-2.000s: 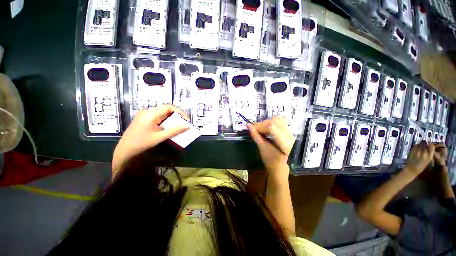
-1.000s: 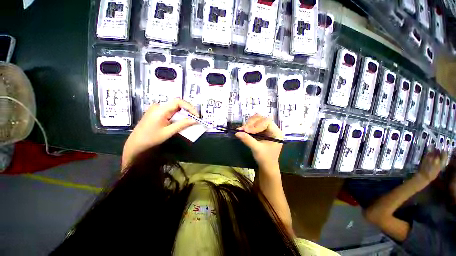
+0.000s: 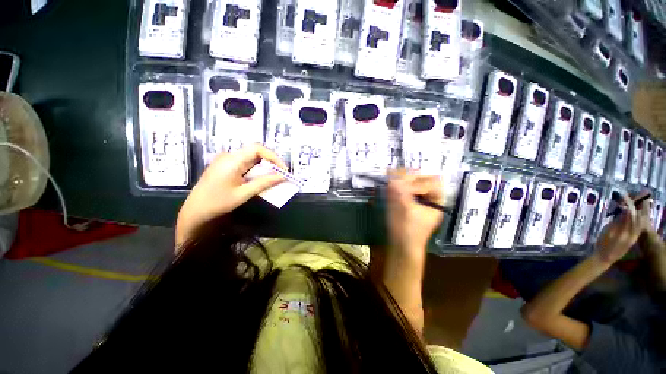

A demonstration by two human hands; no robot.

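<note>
My left hand (image 3: 226, 191) pinches a small white card (image 3: 276, 191) below the lower row of the near tray. My right hand (image 3: 415, 204) is blurred and holds a thin dark pen-like tool (image 3: 434, 204) over the tray's lower front edge. Its tip points left, over the bottom of a white housing (image 3: 366, 146); contact cannot be told. White housings with dark ovals lie in two rows in the clear blister tray (image 3: 134, 131). Another housing (image 3: 312, 146) lies between my hands. Any sticker on the tool tip is too small to tell.
More filled trays (image 3: 467, 164) lie to the right. Another person's hands (image 3: 621, 226) work over them. A round cream fan (image 3: 20, 157) with a white cord and a dark-screened device (image 3: 7, 71) are at the left. Red cloth-like material (image 3: 66, 234) lies below the bench edge.
My right hand and the tool have moved right, away from the card and my left hand. My left hand still holds the card in about the same place.
</note>
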